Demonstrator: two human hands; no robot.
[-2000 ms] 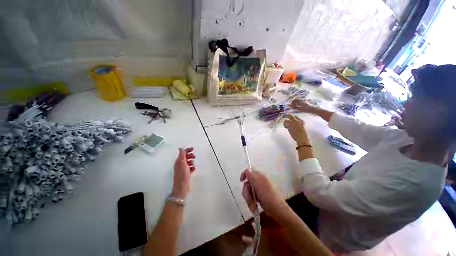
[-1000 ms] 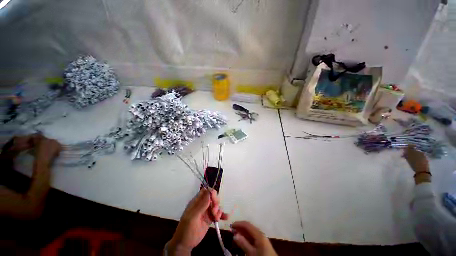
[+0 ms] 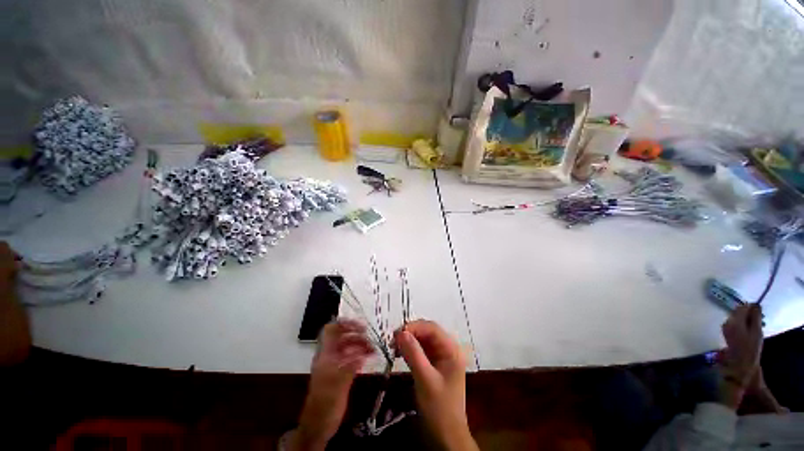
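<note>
A cable harness (image 3: 384, 348) is held upright above the table's front edge, its thin wires fanned out upward and its sheathed part hanging down. My right hand (image 3: 429, 354) pinches wires at the right of the fan between thumb and fingers. My left hand (image 3: 342, 352) is at the left side of the fan, blurred; its grip on the wires is not clear. The lower cable end hangs below the hands, with small white ends showing.
A phone (image 3: 320, 307) lies behind my left hand. A large harness pile (image 3: 225, 211) is at left, a wire bundle (image 3: 630, 208) at right. Small box (image 3: 367, 219), dark-handled tool (image 3: 379, 180), yellow roll (image 3: 331, 135) and tote bag (image 3: 526, 141) stand behind. Neighbours' hands are at both sides.
My right hand has come up from below and now pinches the wires beside my left hand. The view has shifted; the right neighbour's hand has left the bundle and holds a cable nearer the edge.
</note>
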